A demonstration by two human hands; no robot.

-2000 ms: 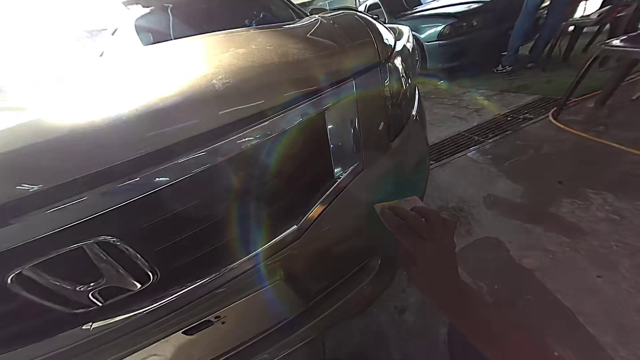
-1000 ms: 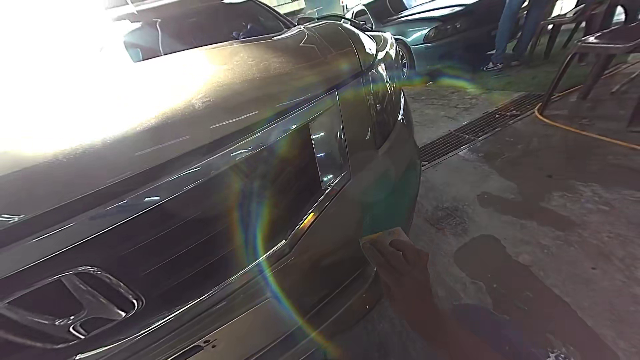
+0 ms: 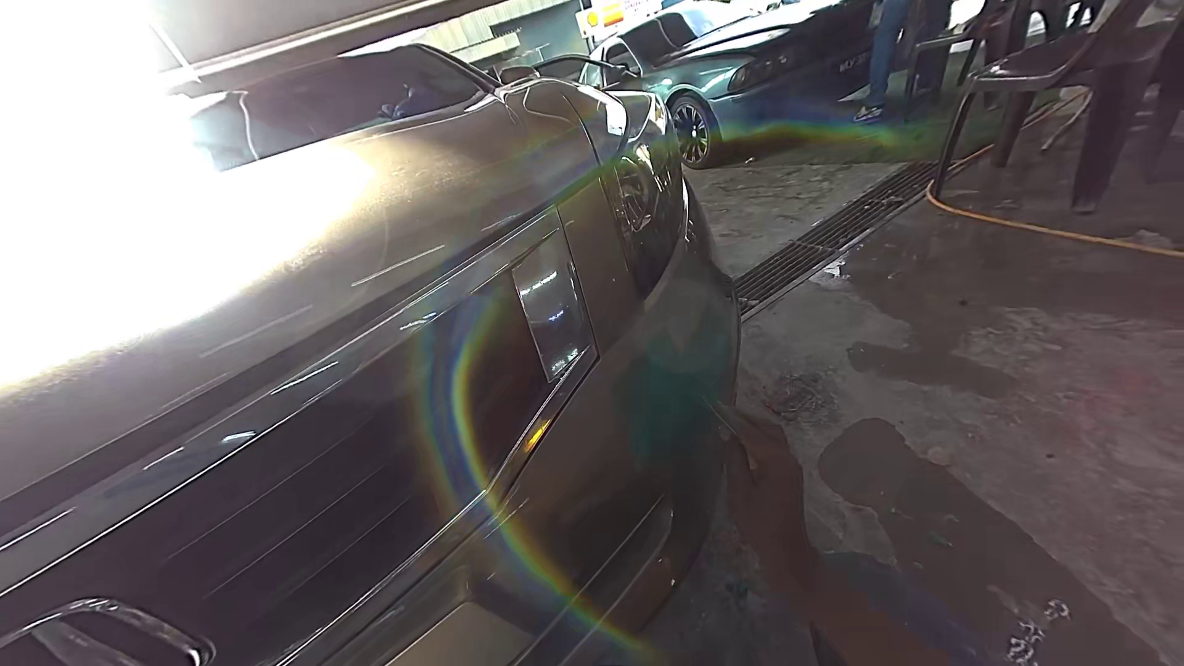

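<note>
The front bumper of a grey-brown Honda car runs down the middle of the head view. At its outer right edge is my right hand, dim and blurred, with the forearm reaching up from the bottom. Its fingers are closed around a thin flat pad, seen nearly edge-on; whether the pad touches the bumper cannot be told. Left of the hand lie the dark grille with a glossy end panel, and the chrome emblem is cut off at the lower left. The headlight sits above. My left hand is out of view.
A floor drain grate crosses the concrete behind the bumper. Plastic chairs and an orange hose are at the upper right. Another car stands farther back, near a person's legs. Dark wet patches mark the floor. Glare covers the upper left.
My right hand has moved off the bumper's face to its outer edge. The pad, pale and plainly visible before, now shows only as a thin edge.
</note>
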